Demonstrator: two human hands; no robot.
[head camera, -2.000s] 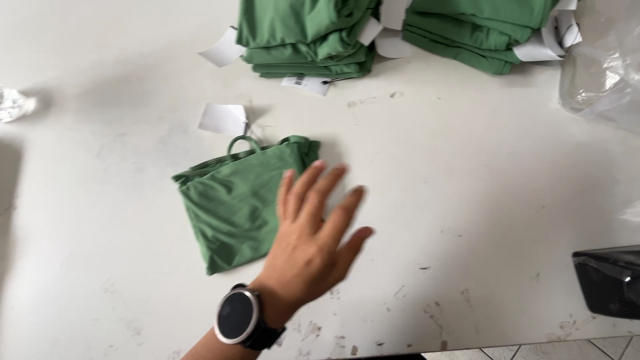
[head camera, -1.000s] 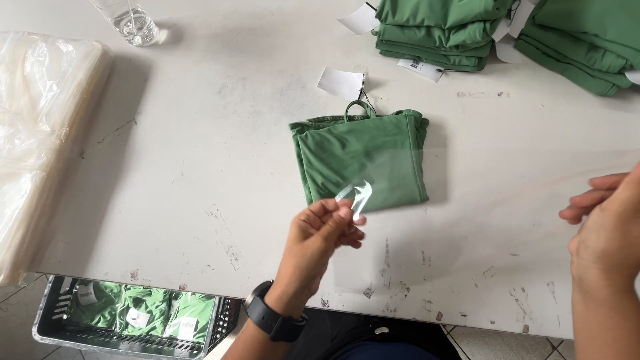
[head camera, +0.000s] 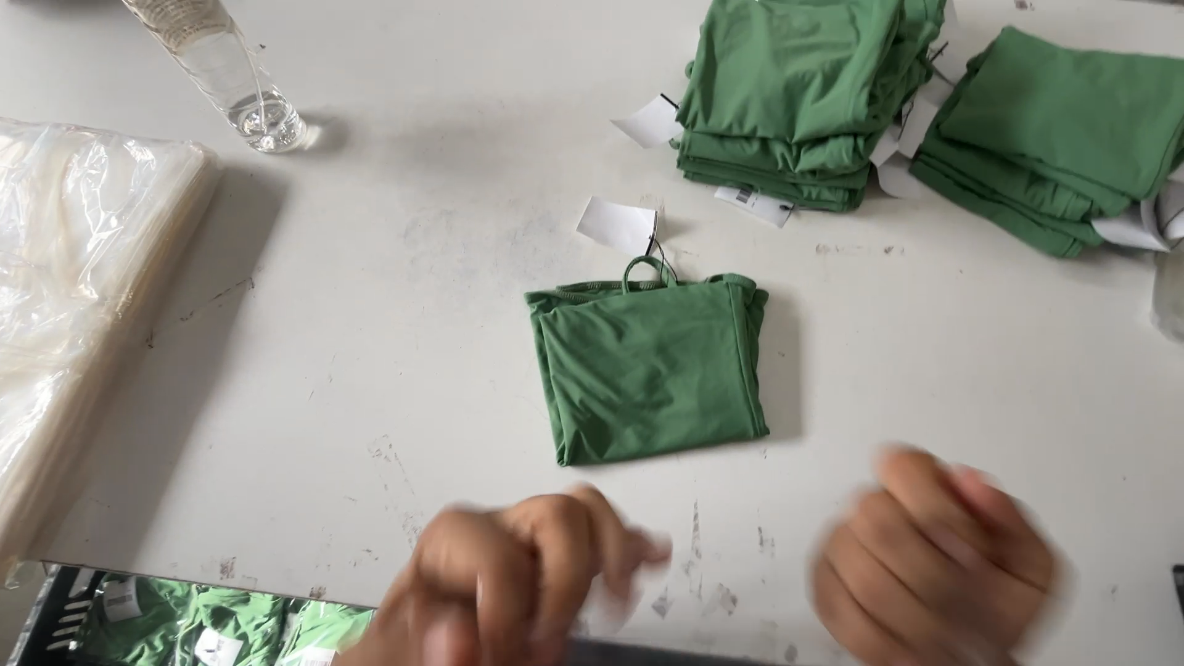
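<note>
A folded green garment (head camera: 652, 370) lies flat on the white table, a small fabric loop at its top edge and a blank-looking white tag (head camera: 618, 226) tied there by a dark string. My left hand (head camera: 536, 573) is just below the garment, fingers bent and blurred by motion. To the lower right of the garment my right hand (head camera: 934, 560) is curled, also blurred. Neither hand touches the garment. Whether thin clear plastic is between my fingers cannot be made out.
Two stacks of folded green garments with tags (head camera: 786, 83) (head camera: 1064, 139) stand at the upper right. A pile of clear plastic bags (head camera: 83, 277) lies at left, near a glass with clear liquid (head camera: 264, 116). Below the table edge, a dark crate (head camera: 69, 615) holds bagged green garments (head camera: 236, 620).
My left hand, which held clear plastic over the garment one second ago, is now below it. My right hand has come in from the right edge. Two seconds ago only the left hand was in view.
</note>
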